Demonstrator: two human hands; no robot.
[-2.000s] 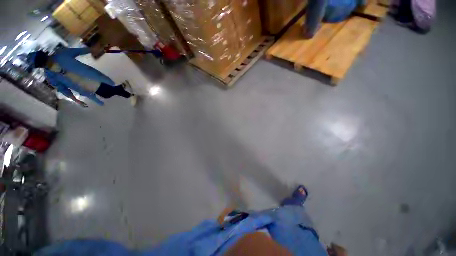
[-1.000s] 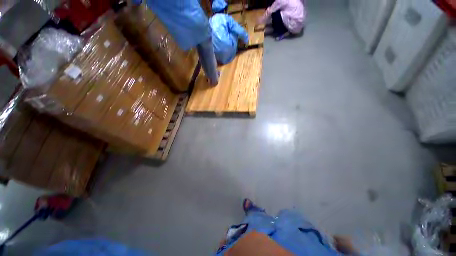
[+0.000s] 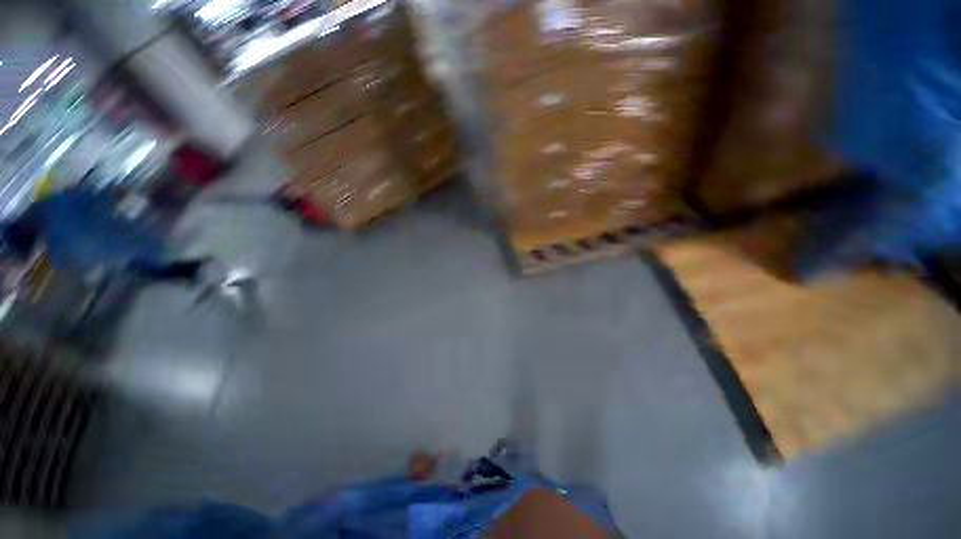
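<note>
A plywood-topped pallet (image 3: 832, 347), blurred, lies low on the floor at the right. A small blurred skin-toned patch at the bottom, left of centre, looks like my left hand (image 3: 422, 465). It is away from the pallet, and its fingers cannot be made out. My right hand is not in view. My light blue smock (image 3: 358, 511) shows along the bottom edge.
Wrapped cartons (image 3: 590, 137) stand on a wooden pallet (image 3: 590, 250) ahead. More cartons (image 3: 364, 137) are behind at the left. A person in blue (image 3: 906, 126) is at the plywood top; another (image 3: 100, 232) is far left. Dark slatted objects (image 3: 42, 432) are lower left.
The view has swung left, so the cartons and plywood-topped pallet now show further right and larger. The white stacks and the person in pink have left view. My right hand is no longer visible.
</note>
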